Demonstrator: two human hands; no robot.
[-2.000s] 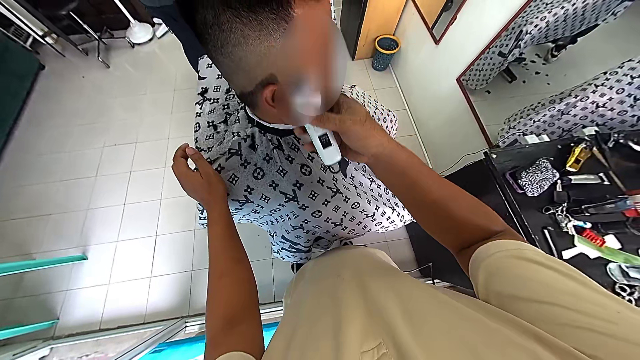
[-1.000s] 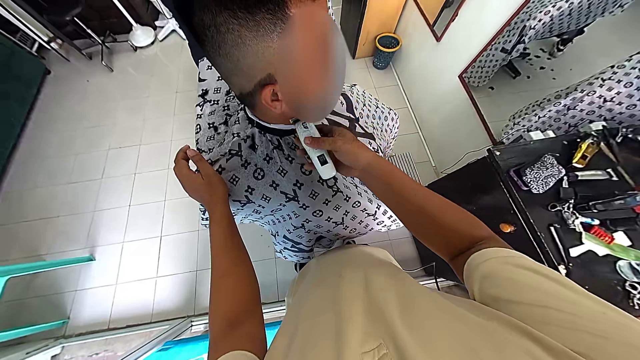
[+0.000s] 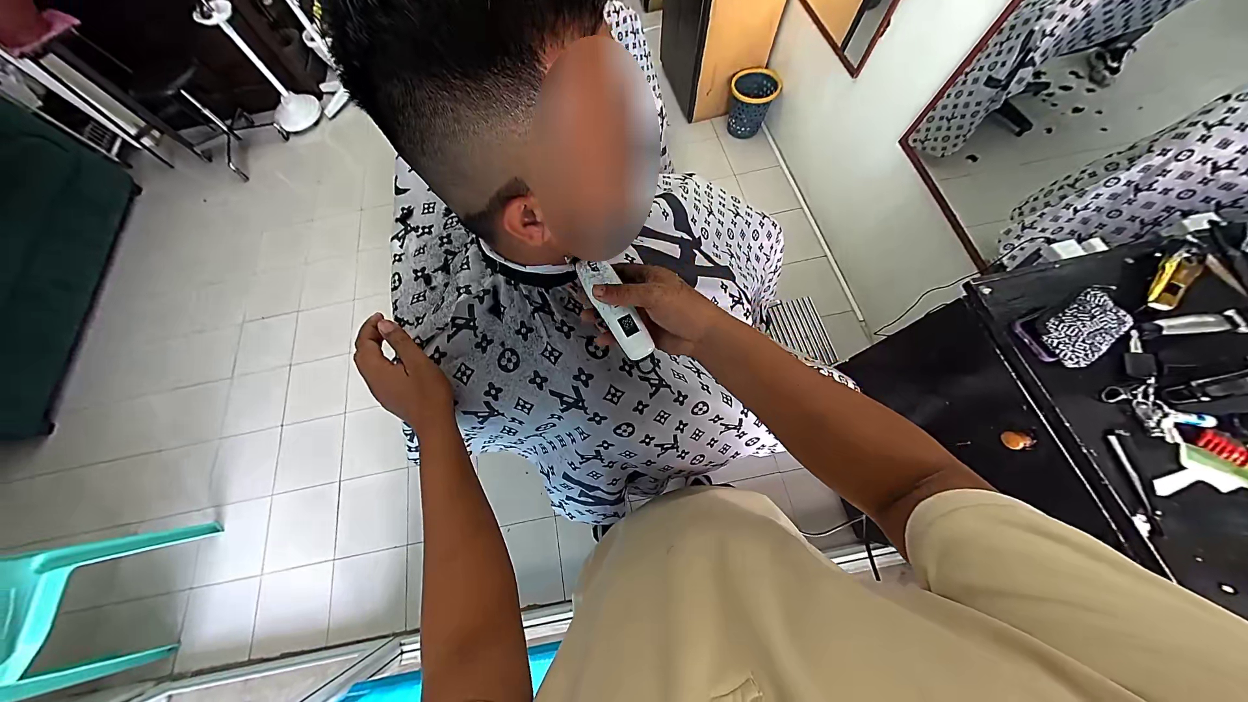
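Observation:
My right hand point(image 3: 663, 307) holds a white electric hair clipper point(image 3: 616, 310), its upper end close to the seated person's jaw and neck, just below the ear point(image 3: 525, 220). Whether the clipper touches the skin cannot be told. Dark hair point(image 3: 429, 58) tops the head, with short faded sides. A white cape with black patterns point(image 3: 546, 390) covers the body, closed by a dark neck band point(image 3: 531, 273). Small hair clippings seem to lie on its shoulder. At the cape's left edge, my left hand point(image 3: 405, 375) is raised with fingers curled loosely and holds nothing visible.
At the right a black counter point(image 3: 1033, 390) bears a patterned case point(image 3: 1085, 327), a yellow trimmer point(image 3: 1175, 280), a red comb point(image 3: 1221, 447) and several tools. A mirror point(image 3: 1014, 175) stands behind. A green plastic chair point(image 3: 39, 604) is at lower left, a basket point(image 3: 751, 102) by the wall.
The clipper and my right hand have moved down from beside the seated person's cheek to below the jaw. My left hand has stayed near the cape's left edge.

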